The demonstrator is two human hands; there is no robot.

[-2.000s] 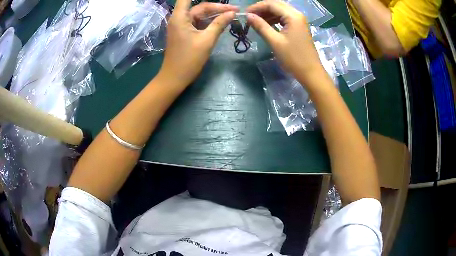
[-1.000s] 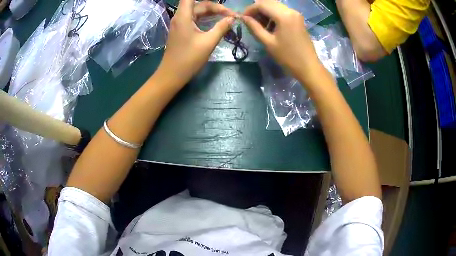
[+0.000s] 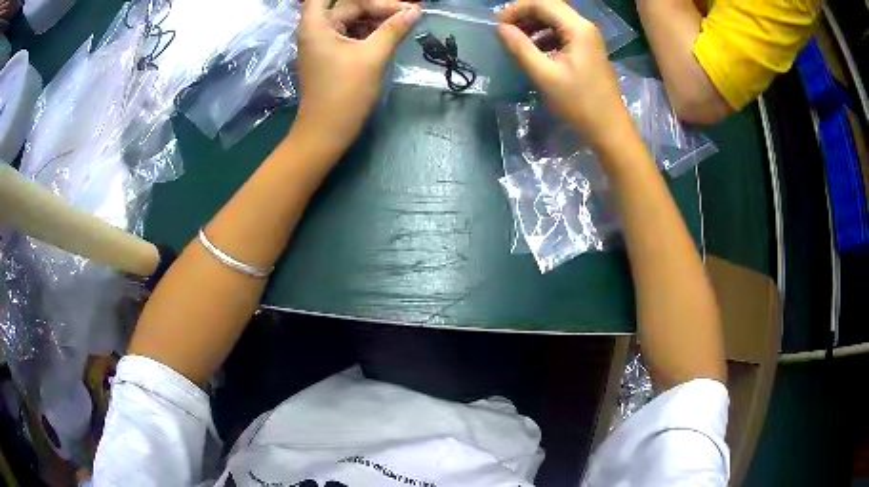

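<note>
A small clear zip-lock bag (image 3: 412,74) hangs between my hands near the top edge, its mouth edge stretched taut. A black USB charging cable (image 3: 458,76), folded in a loop, shows inside it. My left hand (image 3: 354,57) pinches the left end of the mouth between thumb and fingers. My right hand (image 3: 557,57) pinches the right end, bare like the left. The fingertips are well apart, with the bag's top strip between them. The top of my left hand is cut by the picture's edge.
Clear bags (image 3: 557,204) lie beside and under my right forearm. Large crumpled poly bags (image 3: 81,143) lie left, with a black cord on top. A cream padded tube (image 3: 71,224) crosses at left. A person's yellow sleeve (image 3: 757,48) and forearm are at upper right. A cardboard box (image 3: 743,314) stands lower right.
My hands, earlier close together at the bag's mouth, have moved apart. The bag is stretched wider and the cable shows more fully. The other person's arm has moved left.
</note>
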